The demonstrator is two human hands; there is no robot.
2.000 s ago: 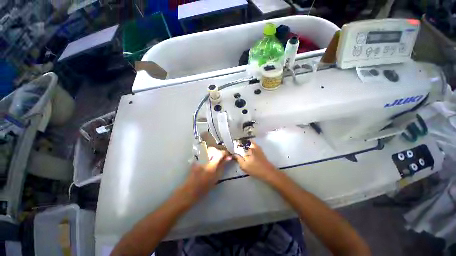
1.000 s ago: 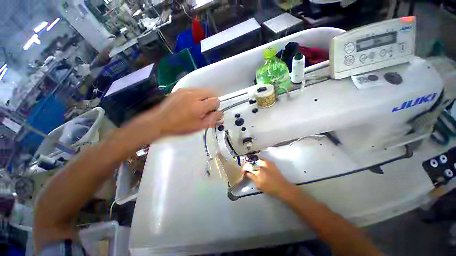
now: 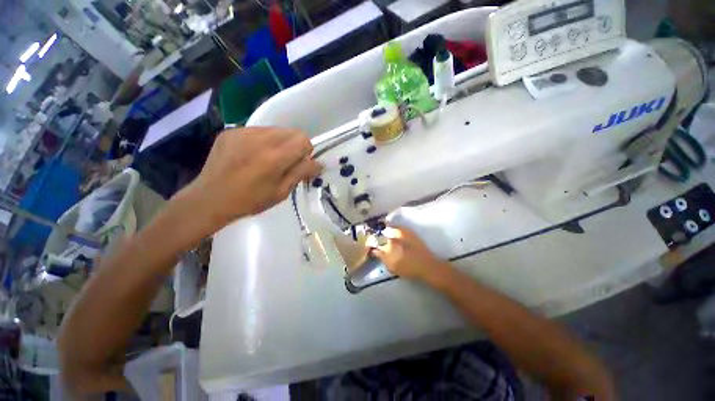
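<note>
The white JUKI sewing machine head [image 3: 470,141] lies across the table. A tan-brown flat piece [image 3: 342,249] lies just left of the lit needle area. My right hand [image 3: 400,252] is beside the needle, its fingertips at the piece's right edge; whether they grip it is hard to tell. My left hand [image 3: 263,168] is raised at the left end of the machine head, fingers bent together near its top; what the fingertips touch is hidden. The presser foot [image 3: 375,231] shows small and blurred by my right fingertips.
A yellow-labelled spool [image 3: 386,124], a green bottle [image 3: 404,82] and a white thread cone [image 3: 443,74] stand behind the head. The control panel [image 3: 557,35] is at the back. A black switch box [image 3: 684,213] is at the right edge. A white bin [image 3: 165,368] is lower left.
From two seconds to one second ago, my left hand rose from the needle area to the machine head's top left and stays there. My right hand stays by the needle. The camera view has shifted.
</note>
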